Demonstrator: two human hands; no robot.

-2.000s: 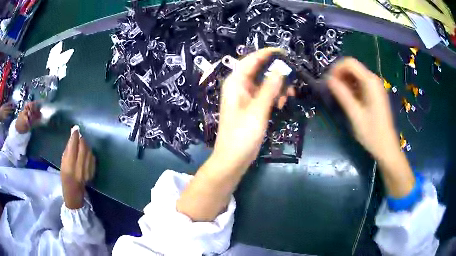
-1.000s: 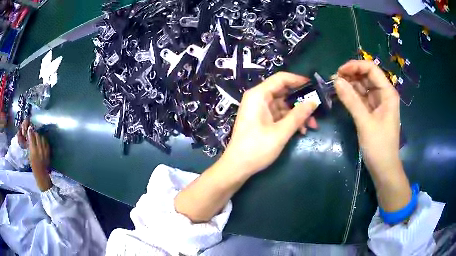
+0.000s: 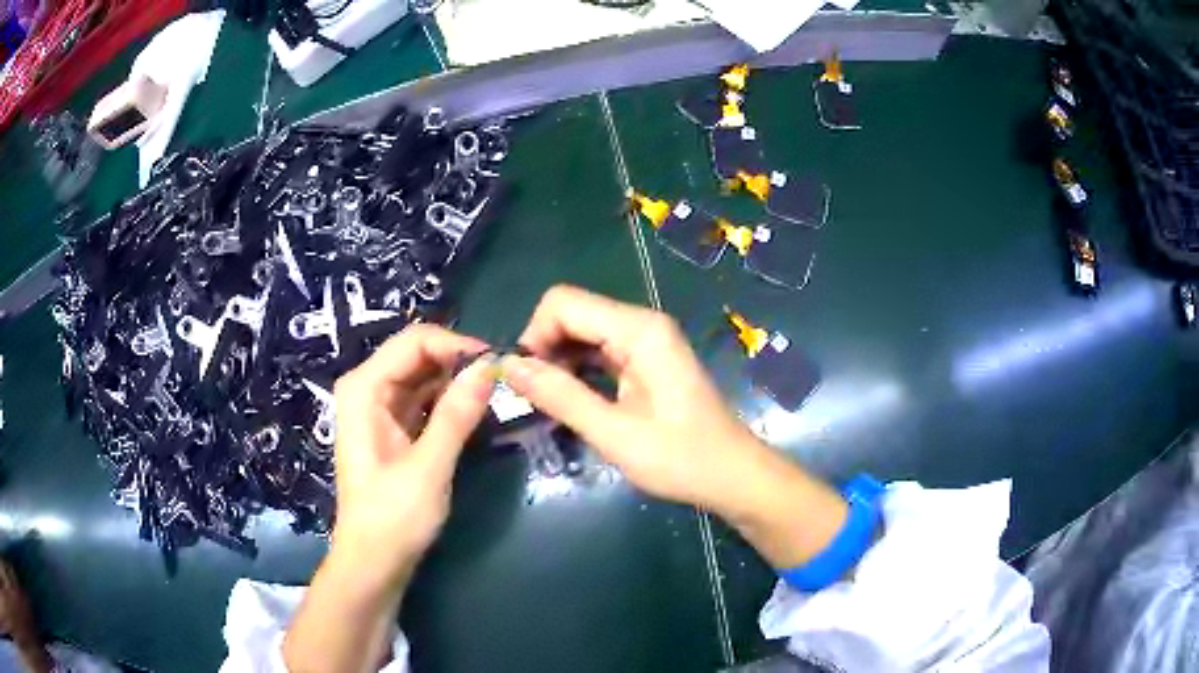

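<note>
My left hand (image 3: 408, 427) and my right hand (image 3: 631, 394) meet in front of me, fingertips close together on a small dark watch housing with a white block (image 3: 510, 400) showing. The fingers hide most of it. A spring clip (image 3: 546, 454) with a silver handle shows just below the housing; I cannot tell whether it touches. A blue wristband (image 3: 844, 536) is on my right wrist. Loose black display screens (image 3: 786, 373) with orange-gold ribbons lie to the right of my hands.
A large pile of spring clips (image 3: 197, 355) lies at left. Small watch units (image 3: 1082, 260) stand in a column at far right, near a black tray (image 3: 1157, 158). A grey rail (image 3: 552, 76) runs along the far side. A white box (image 3: 335, 40) with black cables is beyond it.
The view has swung right, bringing the far-right units and tray into view. My right hand has come from beside the housing to meet my left hand at it.
</note>
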